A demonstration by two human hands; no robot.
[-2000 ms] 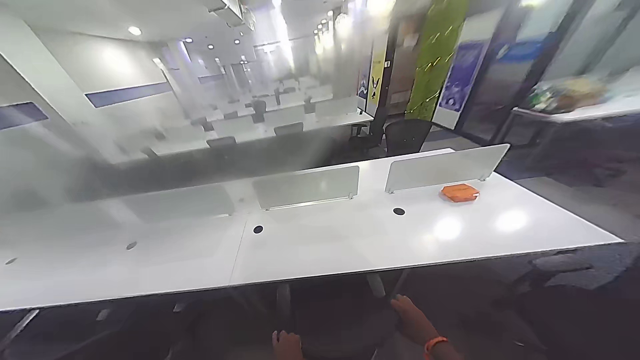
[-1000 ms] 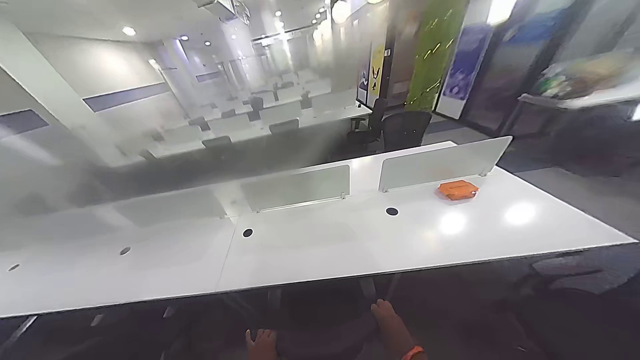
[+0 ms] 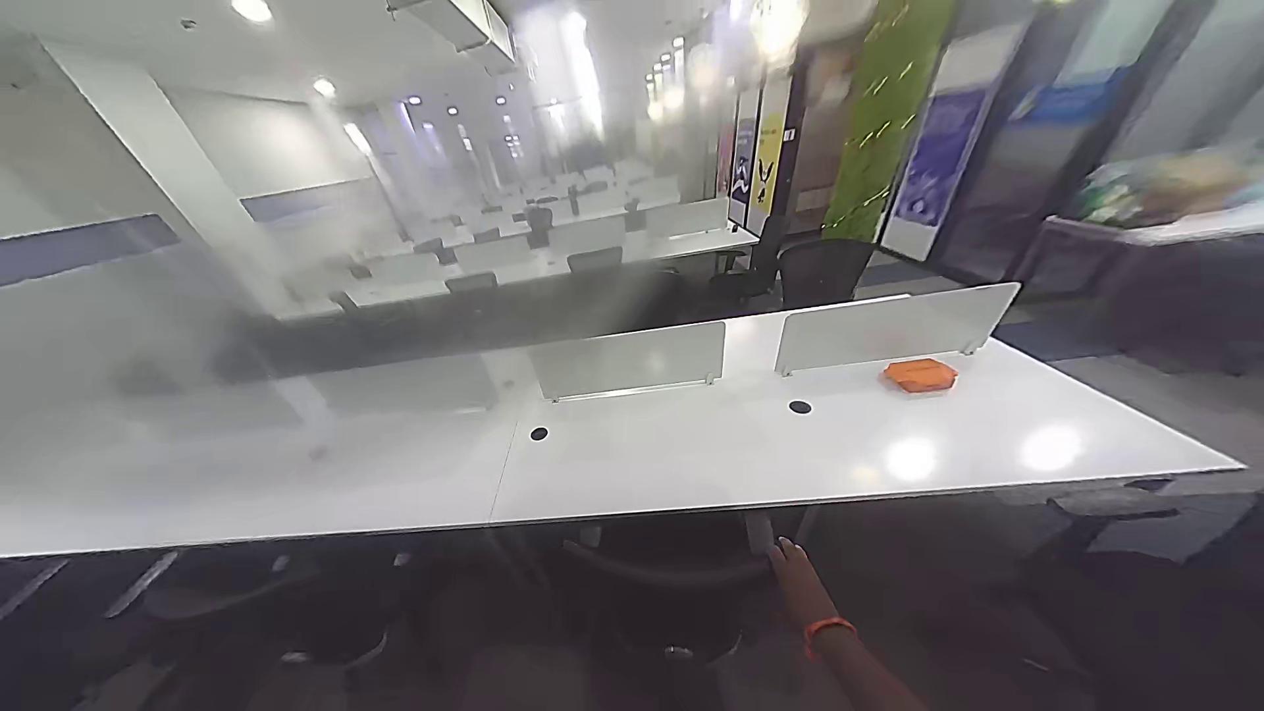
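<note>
My right hand [image 3: 798,576], with an orange band at the wrist, reaches to the side of a dark office chair [image 3: 662,573] below the front edge of a long white desk [image 3: 671,454]. Its fingers are at the chair's armrest; whether they grip it is too dark to tell. My left hand is out of the frame. An orange packet [image 3: 920,375] lies on the right part of the desk, beside a frosted divider panel [image 3: 894,331].
A second divider panel [image 3: 632,360] stands left of the first. Another dark chair [image 3: 825,272] is behind the desk. More chairs sit under the desk at the lower left, and a table [image 3: 1155,229] with blurred items stands at the right. Haze blurs the left side.
My left hand, seen low in the middle in both earlier frames, has gone out of view. My right hand remains by the chair.
</note>
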